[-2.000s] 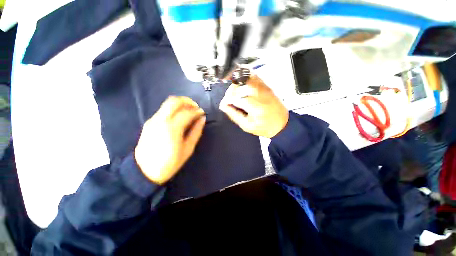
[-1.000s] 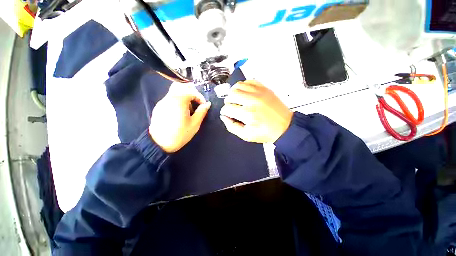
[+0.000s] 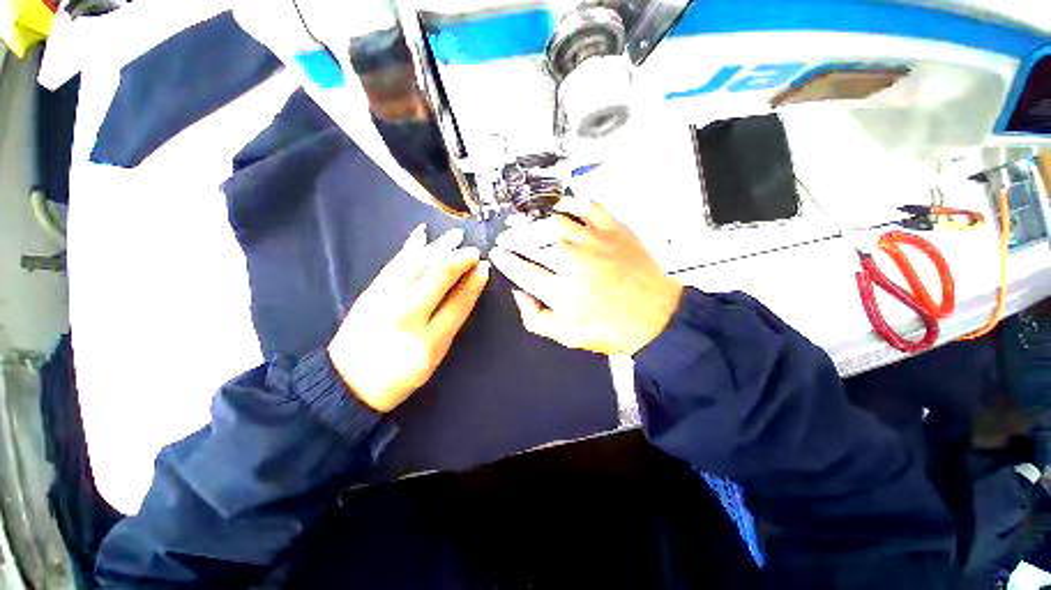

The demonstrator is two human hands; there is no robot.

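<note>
A dark navy fabric panel [image 3: 519, 386] lies on the white table under the sewing machine's presser foot [image 3: 486, 210] and reaches the front edge. My left hand [image 3: 415, 317] rests on the panel just left and in front of the foot, fingertips close to it. My right hand [image 3: 588, 277] lies on the panel just right of the foot, fingers bent and fingertips near it. Both hands press the cloth from above; neither visibly grips it. The fingers partly hide the cloth at the needle.
The white machine head [image 3: 738, 52] with a blue stripe spans the top. A black smartphone [image 3: 747, 169] lies on the bed. Red-orange scissors [image 3: 907, 290], small snips [image 3: 939, 216] and an orange cord [image 3: 1000, 277] lie at right. Another navy piece [image 3: 184, 87] lies upper left.
The camera view has shifted. My left hand's fingers have straightened towards the foot, and its fingertips are now nearer my right hand. My right hand stays beside the foot.
</note>
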